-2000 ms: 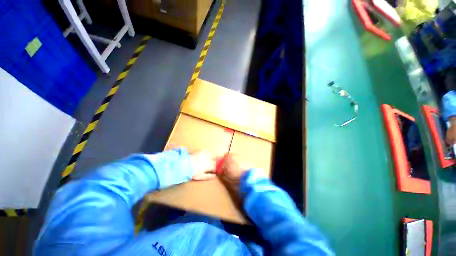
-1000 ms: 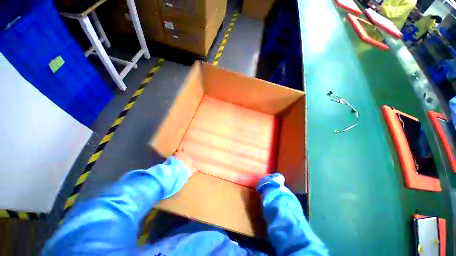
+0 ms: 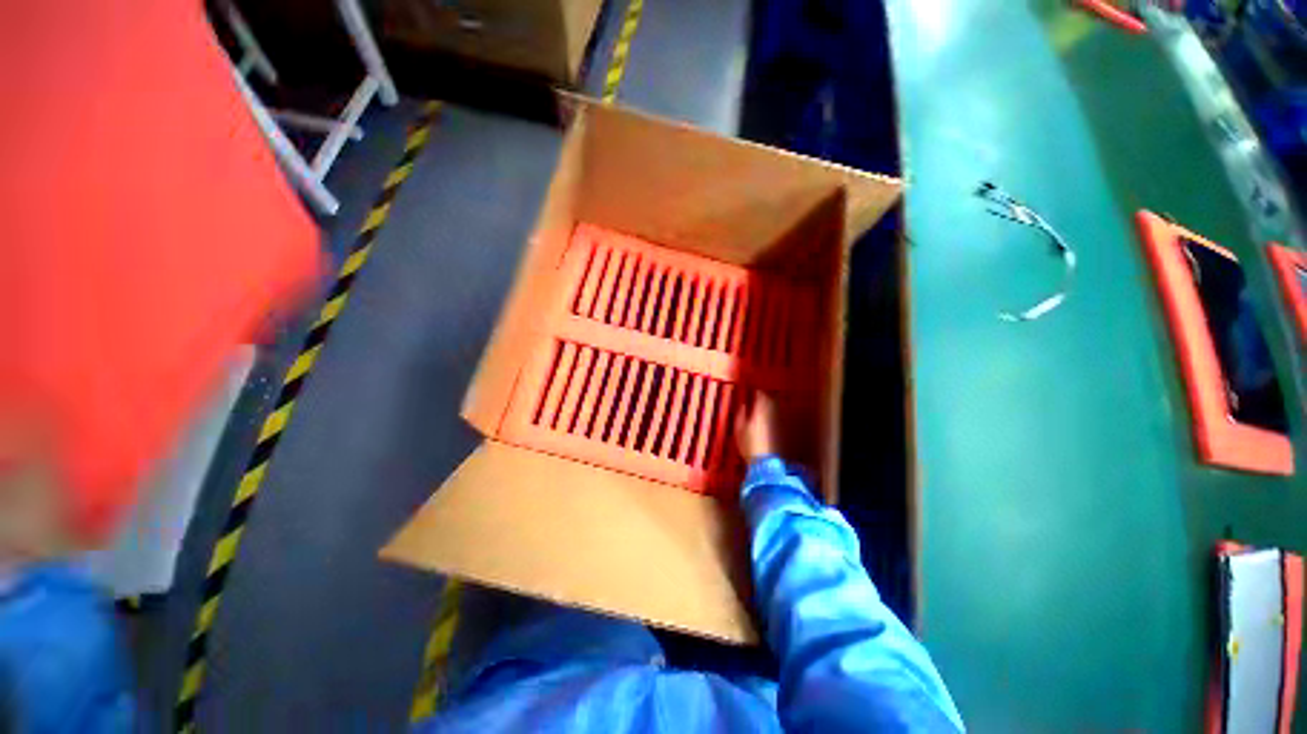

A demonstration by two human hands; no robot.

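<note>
An open brown carton [image 3: 573, 534] stands in front of me beside the bench, its flaps up or folded out. A red slotted foam insert [image 3: 645, 349] with two rows of slots lies inside it. My right hand [image 3: 757, 430] reaches into the carton at the insert's right side; its fingertips are partly hidden, so its grip cannot be told. A flat red foam sheet [image 3: 136, 215], large and blurred, is at the upper left. My left hand [image 3: 32, 480] is blurred at the left edge, holding its lower part.
The green bench [image 3: 1046, 502] runs along the right. A loose cable [image 3: 1058, 244] lies on it. Farther right are a red foam pad with a black panel [image 3: 1240, 337] and a white-faced unit [image 3: 1256, 645]. Yellow-black floor tape [image 3: 287, 394] and white stool legs [image 3: 330, 144] are at left.
The carton's flaps were opened. The flat red sheet that covered the contents is now out at the left with my left hand, baring the slots. My right hand has moved into the carton.
</note>
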